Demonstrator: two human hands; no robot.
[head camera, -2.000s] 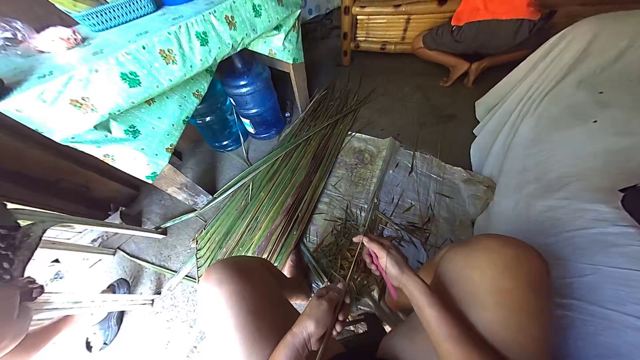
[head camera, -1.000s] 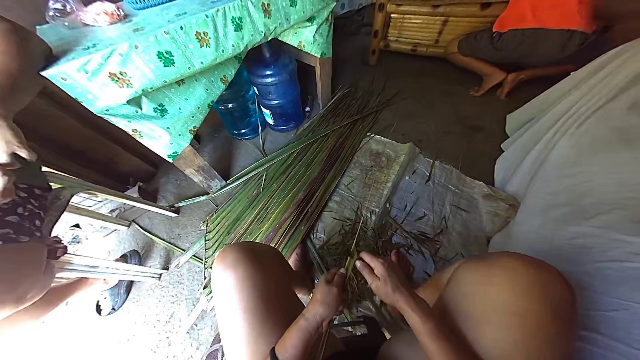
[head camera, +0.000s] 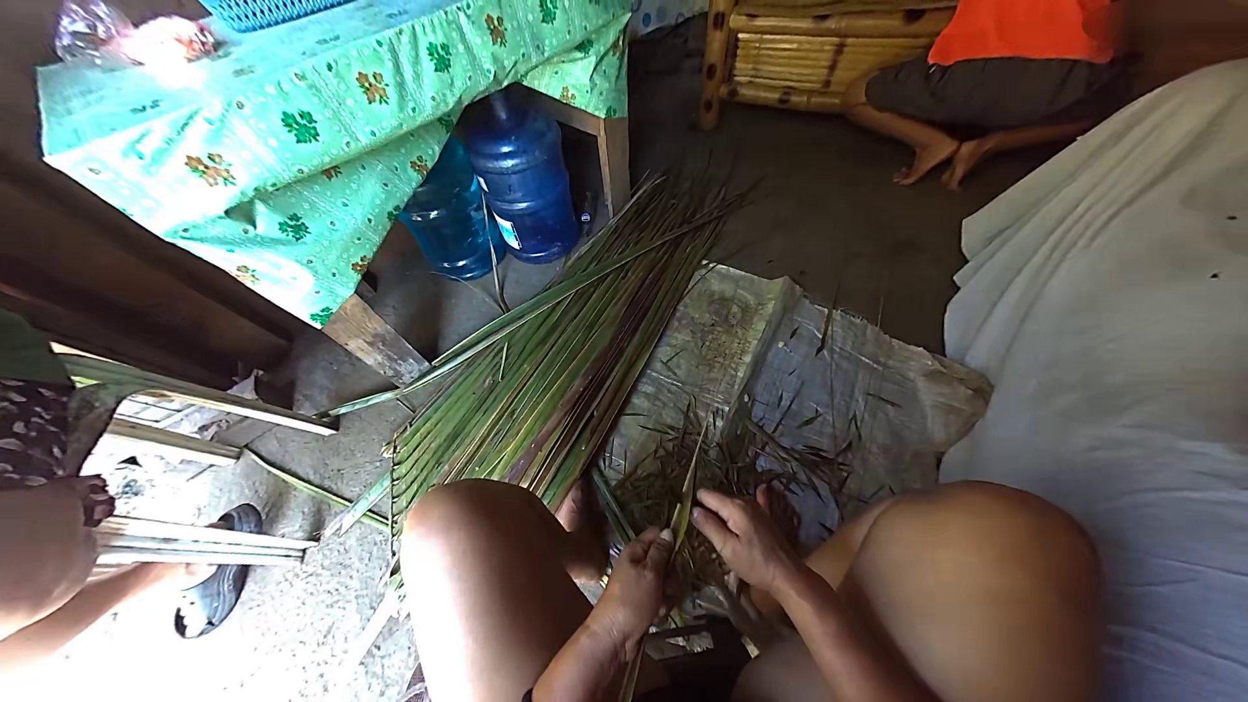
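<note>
Between my knees, my left hand (head camera: 639, 580) grips a narrow palm leaf strip (head camera: 688, 478), whose tip points up and away from me. My right hand (head camera: 746, 534) is just right of the strip, fingers bent near it; whether it holds anything cannot be told. A large bundle of green and brown palm leaves (head camera: 546, 390) lies on the floor ahead and to the left. Leaf scraps (head camera: 799, 458) are scattered over a flattened, worn sack (head camera: 848, 370) beyond my hands.
A table with a green patterned cloth (head camera: 244, 166) stands at upper left, blue water jugs (head camera: 526, 185) beneath it. Another person's sandalled foot (head camera: 219, 575) is at left. A person (head camera: 994, 88) sits by bamboo furniture (head camera: 790, 58). Pale cloth (head camera: 1111, 292) drapes at right.
Two seconds ago my right hand held a thin pink object, which is not visible now. My hands have come up beside an upright leaf strip. The view has shifted somewhat.
</note>
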